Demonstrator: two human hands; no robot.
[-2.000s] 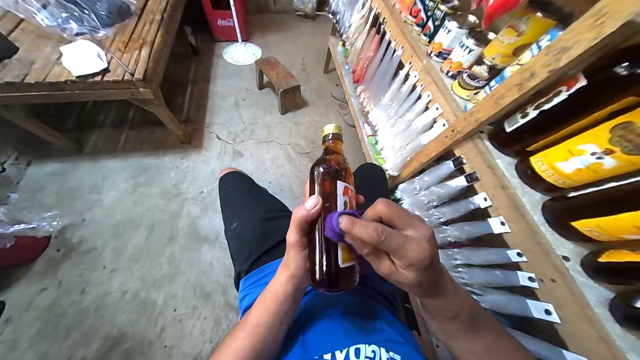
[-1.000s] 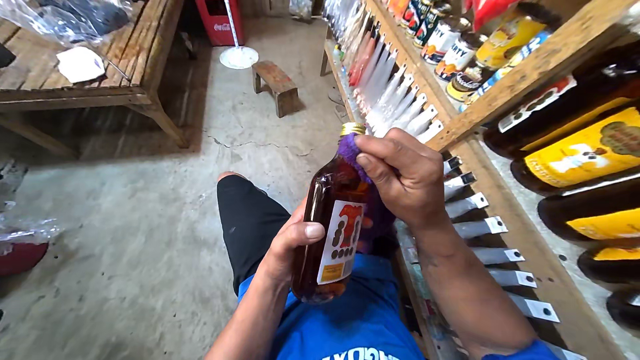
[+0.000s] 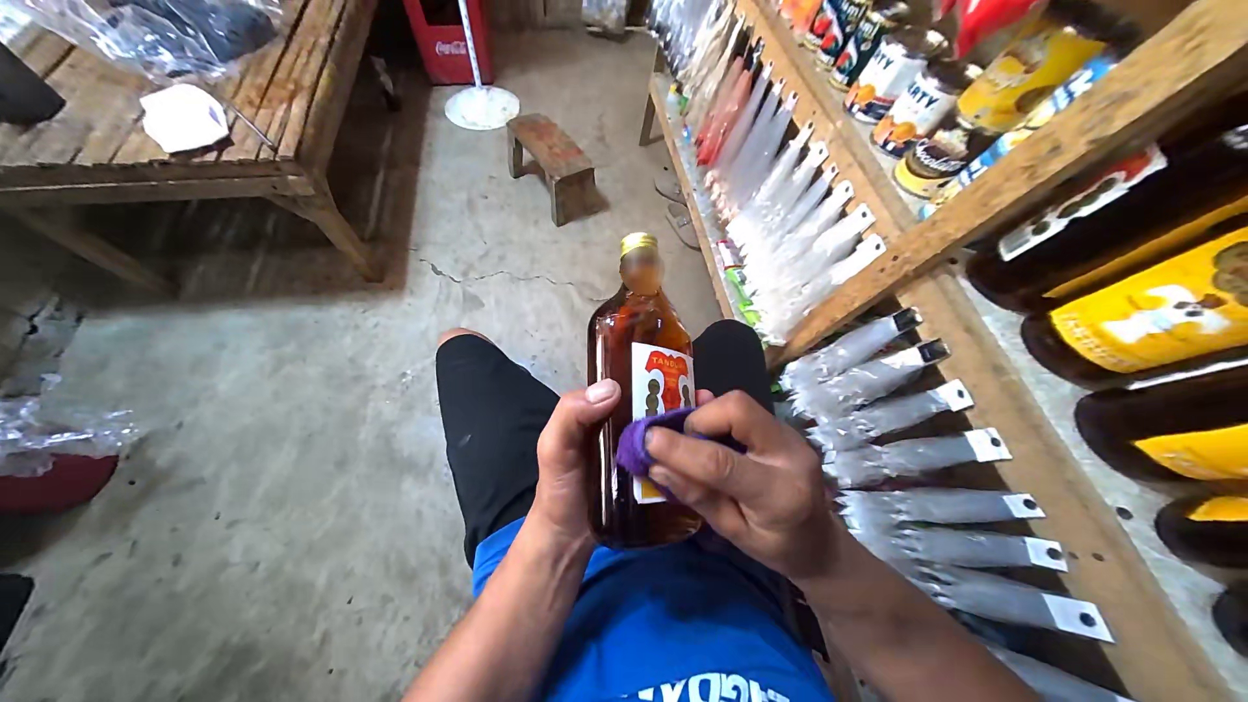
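Note:
A brown glass liquor bottle (image 3: 614, 341) with a gold cap and a white and red label stands nearly upright above my lap. My left hand (image 3: 570, 458) grips its left side, the thumb lying on the glass. Between the thumb and fingers of my right hand (image 3: 746, 478) is a bunched purple cloth (image 3: 639, 444), pressed on the lower part of the label. The fingers behind the bottle are hidden.
Along my right runs a wooden shelf frame (image 3: 1033, 146) with hanging plastic packets (image 3: 926, 507), cans (image 3: 907, 112) and large dark bottles with yellow labels (image 3: 1160, 312). A low wooden stool (image 3: 551, 151) is ahead, a slatted wooden table (image 3: 244, 166) at left.
My right hand and the purple cloth have moved down from the bottle's neck, where they were one second ago, to its label. The left hand has kept hold of the bottle.

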